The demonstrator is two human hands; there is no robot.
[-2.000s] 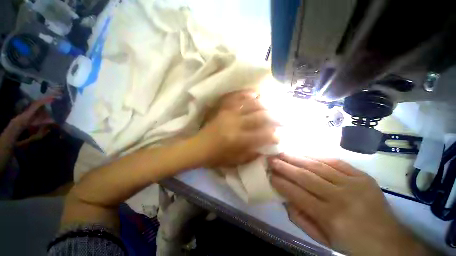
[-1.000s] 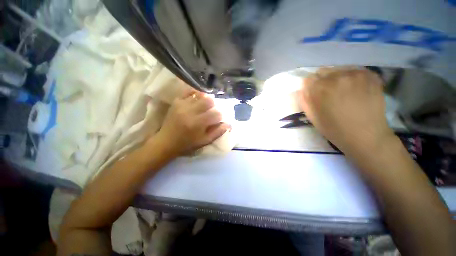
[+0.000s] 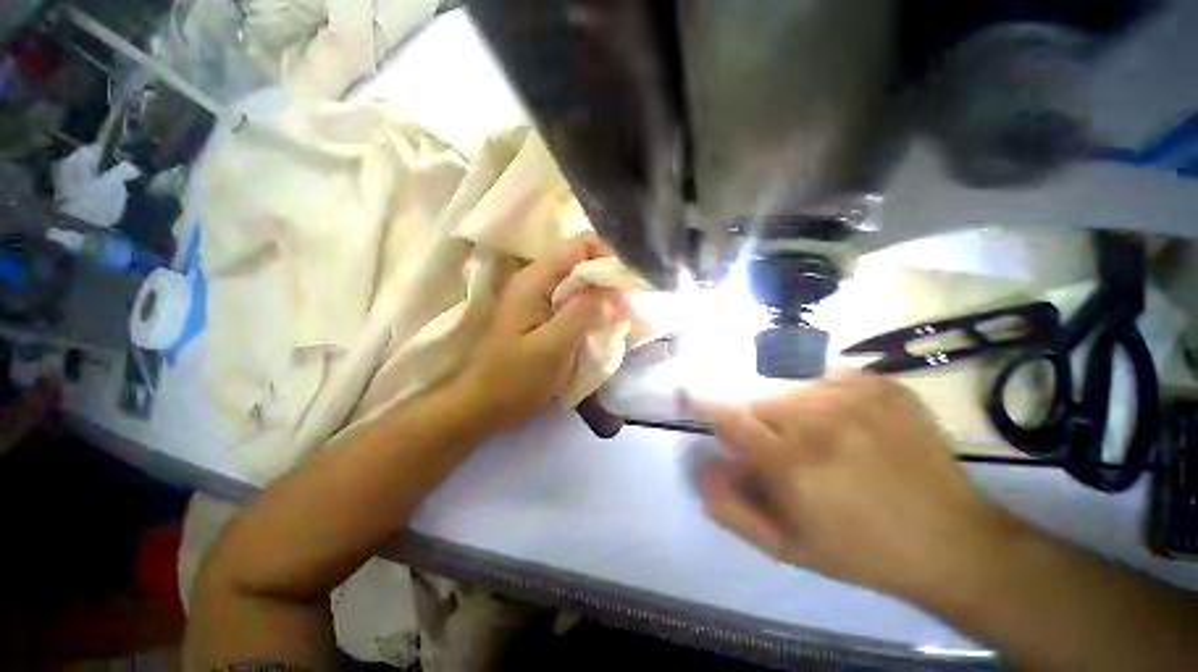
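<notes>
Cream cloth [image 3: 329,250] lies heaped on the table left of the needle area. My left hand [image 3: 539,335] grips a bunched edge of it, close to the presser foot area, which is washed out by the lamp. My right hand [image 3: 815,473] is right of it, in front of the machine, with fingers apart and the index finger pointing at the bright bed; I see nothing in it. The sewing machine head [image 3: 788,118] hangs above, with a dark round knob [image 3: 791,348] and spring right of the needle.
Black thread snips [image 3: 953,335] and black fabric scissors [image 3: 1117,381] lie right of the needle. A dark slab [image 3: 1173,486] is at the right edge. A white roll [image 3: 162,310] is far left. The ruler-marked table edge [image 3: 591,614] runs along the front; more cloth [image 3: 381,610] hangs below it.
My right hand has moved left from under the machine arm to near the needle area, uncovering the scissors. My left hand now bunches the cloth edge. The camera view has shifted.
</notes>
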